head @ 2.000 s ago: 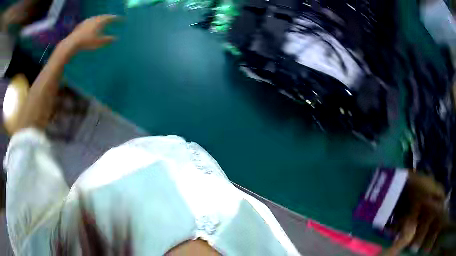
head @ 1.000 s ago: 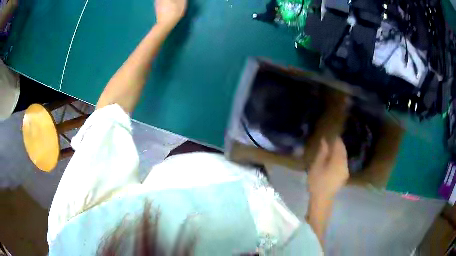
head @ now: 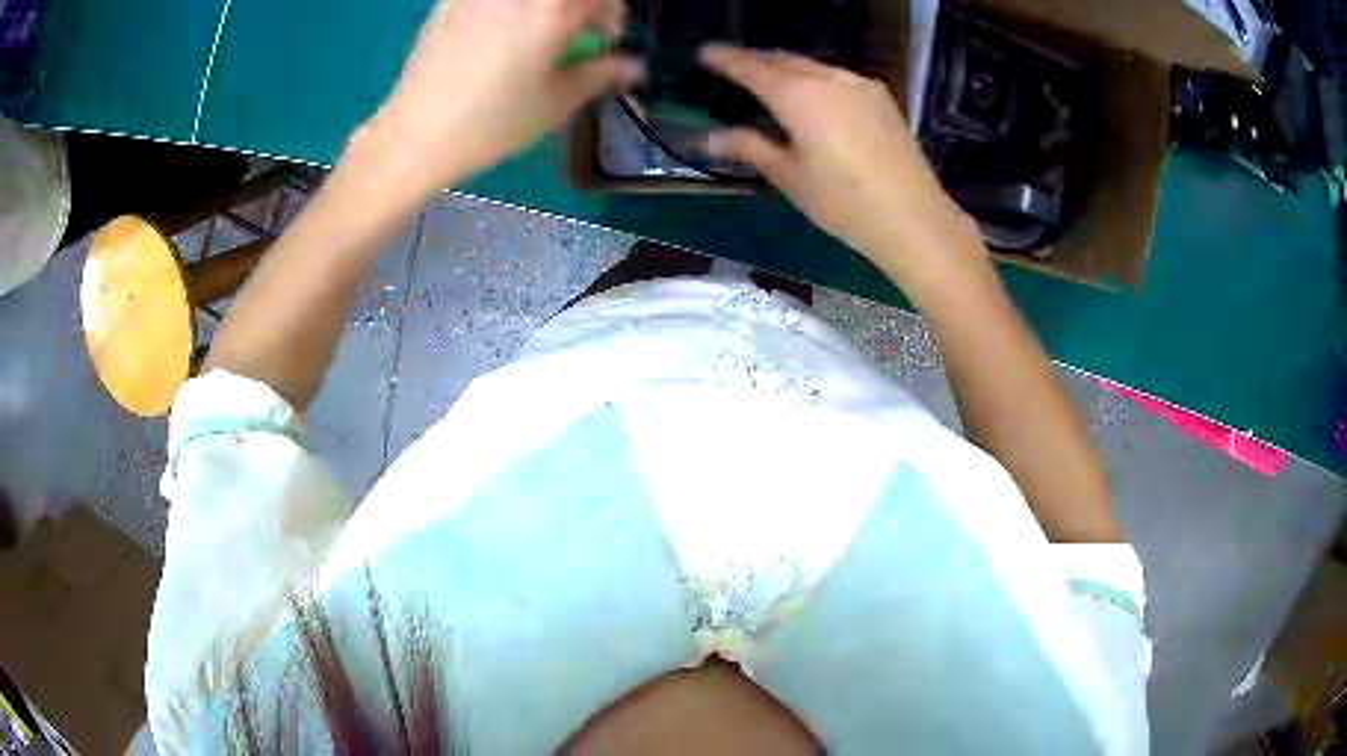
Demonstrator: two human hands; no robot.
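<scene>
Two open cartons, plain brown inside, stand side by side at the bench's near edge, cut off by the top of the picture. The left carton (head: 581,160) holds dark contents and a thin black cable (head: 657,136). The right carton (head: 1130,192) holds a black blocky device (head: 987,92) with a round black part (head: 1019,222) below it. My left hand (head: 495,92) is at the left carton's left side, with a small green accessory packet (head: 582,49) between thumb and fingers. My right hand (head: 849,155) is over the left carton, fingers bent; its grip is unclear.
The green bench (head: 310,67) runs across the top. A black accessory pile (head: 1256,126) lies at the upper right. A pink-red strip (head: 1204,428) lies along the bench edge at right. A round wooden stool (head: 136,315) stands at left.
Both cartons sit higher in view and are sharper. My left hand has come to the left carton and now shows the green packet. My right hand has moved from the cartons' middle to the left carton.
</scene>
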